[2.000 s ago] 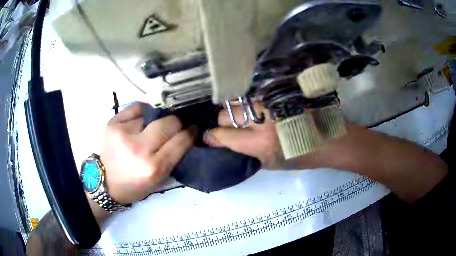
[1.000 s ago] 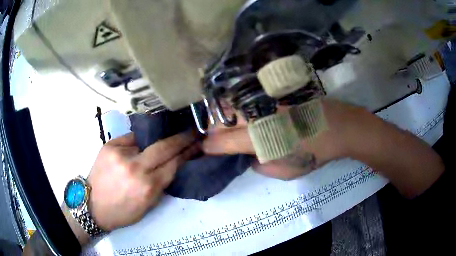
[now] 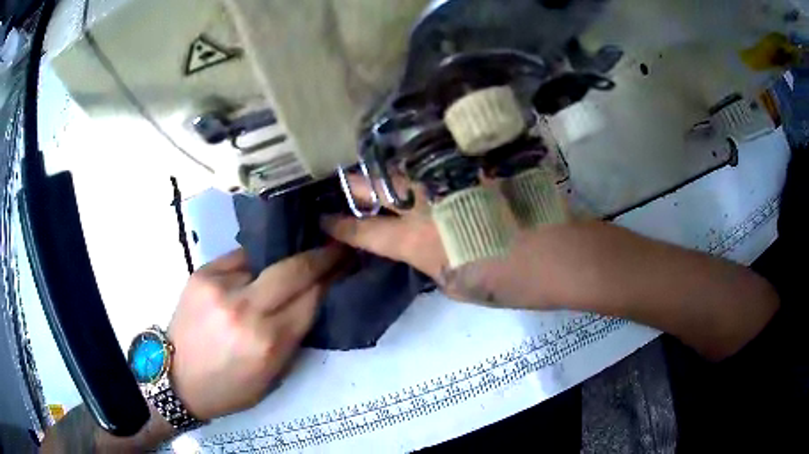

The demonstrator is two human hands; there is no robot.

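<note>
A dark charcoal cut panel point(image 3: 368, 306) lies on the white table under the cream sewing machine head point(image 3: 310, 80). Its curved end points toward me. My left hand point(image 3: 244, 324), with a wristwatch, rests on the panel's left part, fingers pointing in toward the needle area. My right hand point(image 3: 479, 257) lies on the panel from the right, its fingers reaching under the head behind the wire thread guides point(image 3: 359, 197). Both hands press the cloth flat; no closed grip on it shows. The presser foot and needles are hidden by the head.
Ribbed cream tension knobs point(image 3: 472, 226) hang over my right hand. A black rod-like handle point(image 3: 75, 293) stands at the left, beside my watch. A printed ruler strip point(image 3: 417, 395) runs along the table's front edge.
The panel shows more behind my left fingers than two seconds ago. My left hand has flattened from a bunched hold. My right fingers now lie further left and deeper under the head.
</note>
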